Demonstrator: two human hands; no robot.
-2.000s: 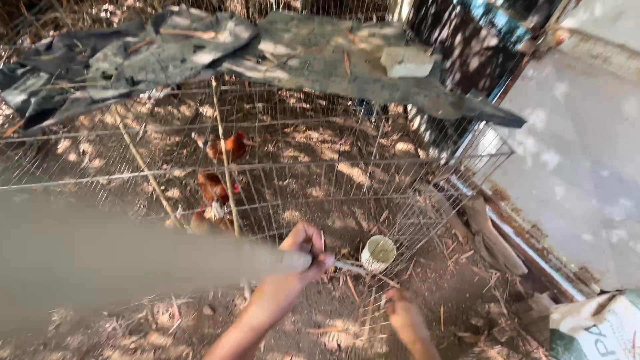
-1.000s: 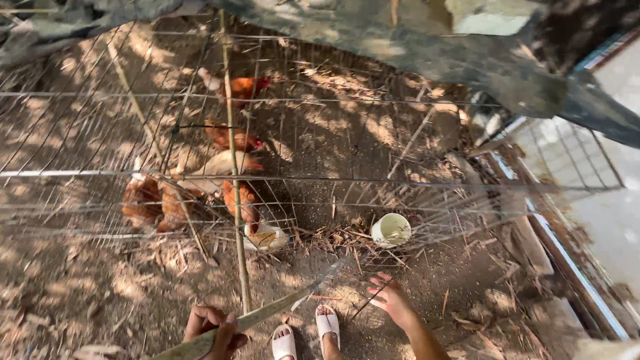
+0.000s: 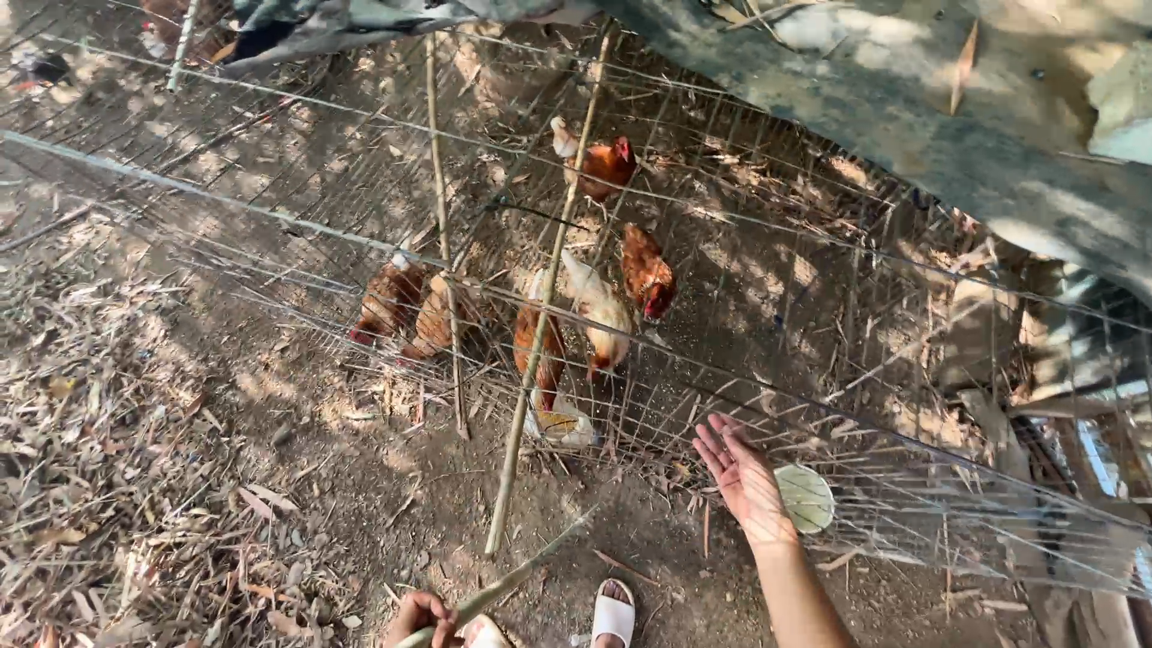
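Note:
At the bottom of the head view, my left hand (image 3: 423,619) is closed round a long pale stick (image 3: 513,576), whose thin tip points up and right over bare soil. My right hand (image 3: 742,481) is empty, palm up with fingers spread, near the wire mesh fence (image 3: 720,369). Just right of that hand is a pale round container (image 3: 804,498). Behind the mesh, several brown chickens (image 3: 646,270) and a whitish one (image 3: 598,310) stand on the ground, some with heads lowered. A pale dish with yellowish contents (image 3: 562,425) lies by the mesh foot.
Two thin upright poles, one a bamboo pole (image 3: 540,333), stand against the mesh. A worn dark sheet (image 3: 855,135) covers the upper right. Dry leaves (image 3: 117,468) litter the ground at left. My sandalled feet (image 3: 614,616) show at the bottom; boards lie at far right.
My right hand has turned palm up and no longer has the thin twig seen by it one second ago. My left hand still holds the stick. The view has shifted toward the left.

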